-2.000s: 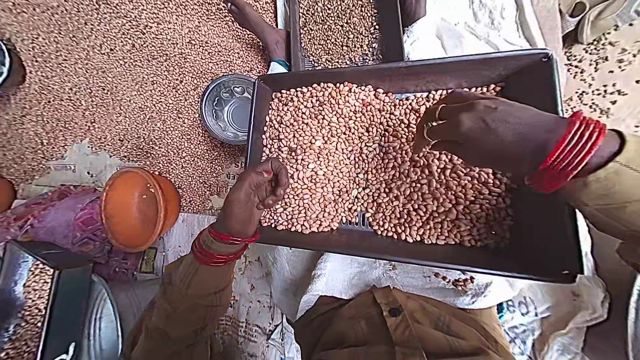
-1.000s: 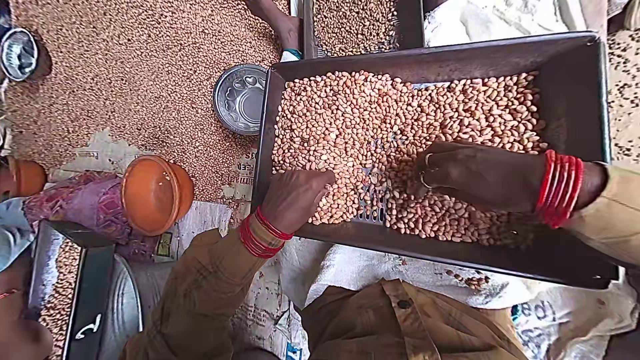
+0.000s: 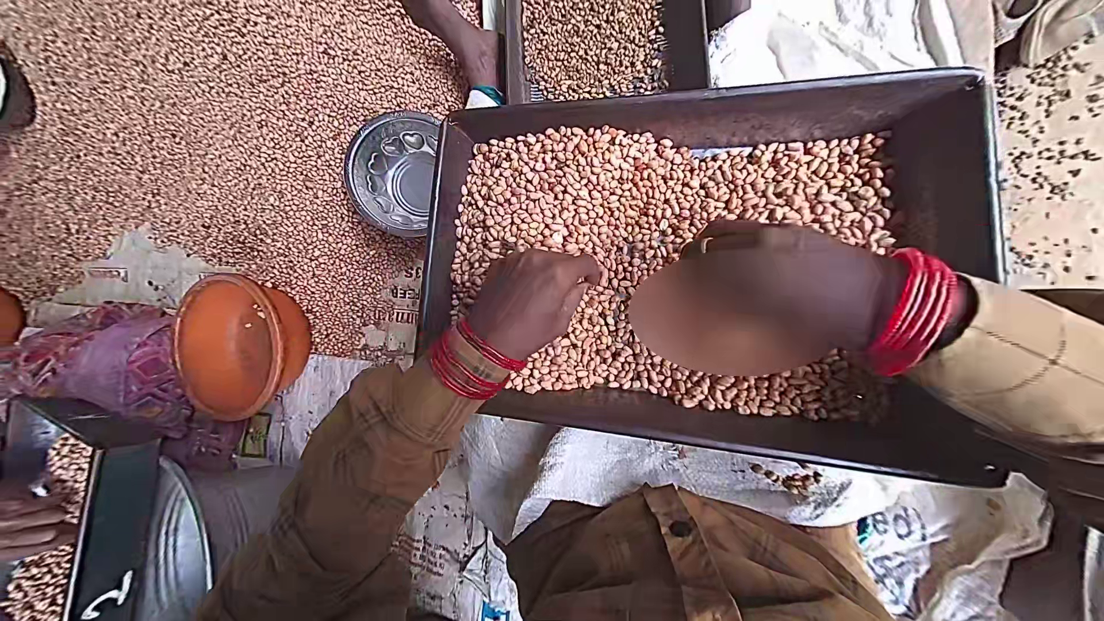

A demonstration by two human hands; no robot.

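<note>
A dark metal tray (image 3: 940,172) holds a broad layer of pinkish-brown shelled nuts (image 3: 561,190), probably peanuts. Over the nuts in the tray's left half is my left hand (image 3: 535,293), fingers curled, thumb against the fingertips; whether a nut is pinched there cannot be told. My right hand (image 3: 759,293) lies low over the nuts right of centre, its back up and partly blurred, its fingertips hidden. Both wrists wear red bangles. Small bits of a slotted tray bottom show between the hands and at the far edge.
A metal bowl (image 3: 401,177) touches the tray's left side. Beyond stands another tray (image 3: 686,43) of nuts, near a person's foot. Nuts cover the floor at left. Orange bowls (image 3: 228,345) rest on purple cloth. At lower left another person's hand (image 3: 34,526) is over a dark tray (image 3: 116,526).
My left hand has gone from the tray's left edge to over the nuts. The bare gap between the two heaps looks smaller than one second ago. Another person's hand shows at lower left.
</note>
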